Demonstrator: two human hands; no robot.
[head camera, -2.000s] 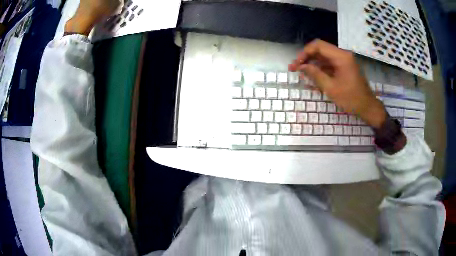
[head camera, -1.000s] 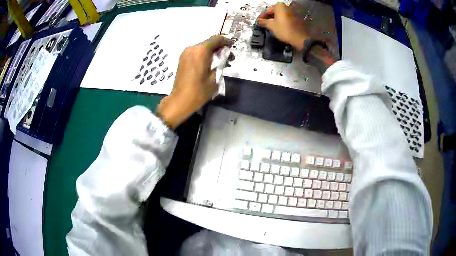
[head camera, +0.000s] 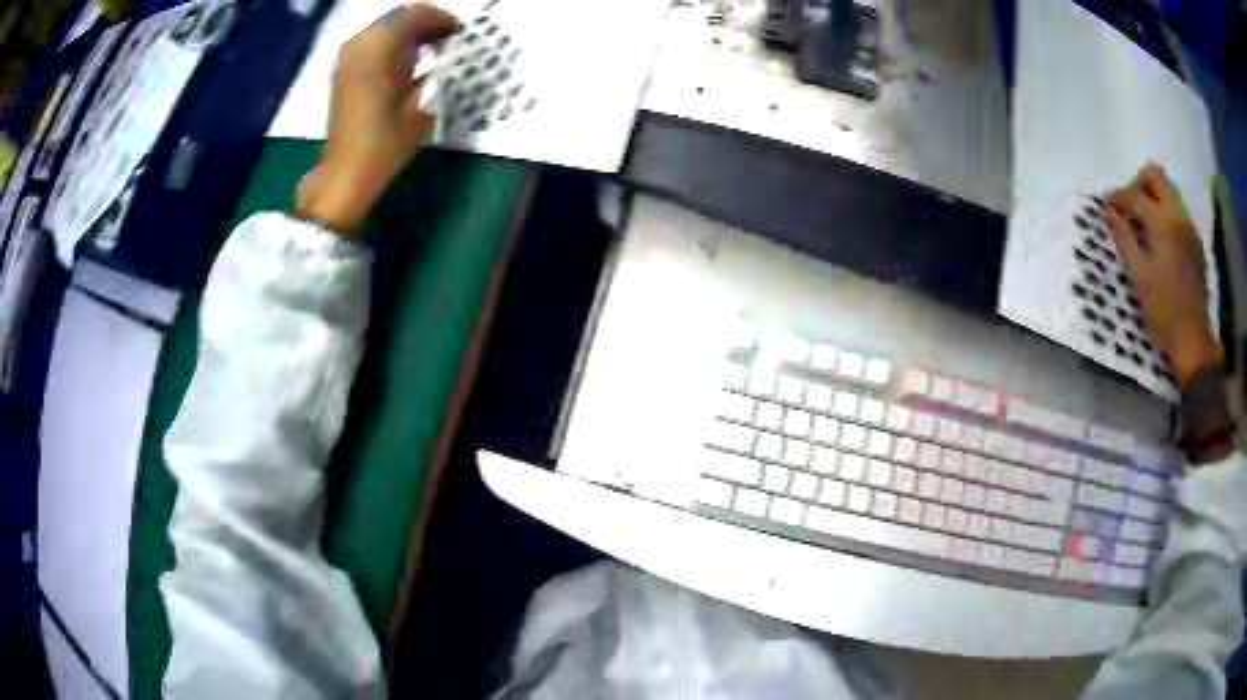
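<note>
My left hand (head camera: 376, 110) is over the left-hand white sheet (head camera: 581, 103), its fingertips beside slanted rows of small dark parts (head camera: 481, 79). A bit of white shows at its fingers; whether it holds anything is unclear. My right hand (head camera: 1160, 253) is at the right-hand white sheet (head camera: 1101, 103), fingertips at the top of the dense rows of dark parts (head camera: 1101, 294); I cannot tell whether a part is in it. The black fixture (head camera: 837, 48) sits on the metal machine plate (head camera: 944, 103), cut off by the top edge, with no hand on it.
A keyboard (head camera: 889, 458) lies on a pale tray with a curved white front edge (head camera: 821, 622). A black strip (head camera: 807, 205) runs between plate and keyboard. Green mat (head camera: 424, 274) lies under my left forearm. Blue trays (head camera: 185, 157) with a loose paper (head camera: 123, 130) stand at the far left.
My left hand has moved left from the plate's edge to the left sheet. My right hand has left the fixture and moved right to the right sheet. The view has shifted.
</note>
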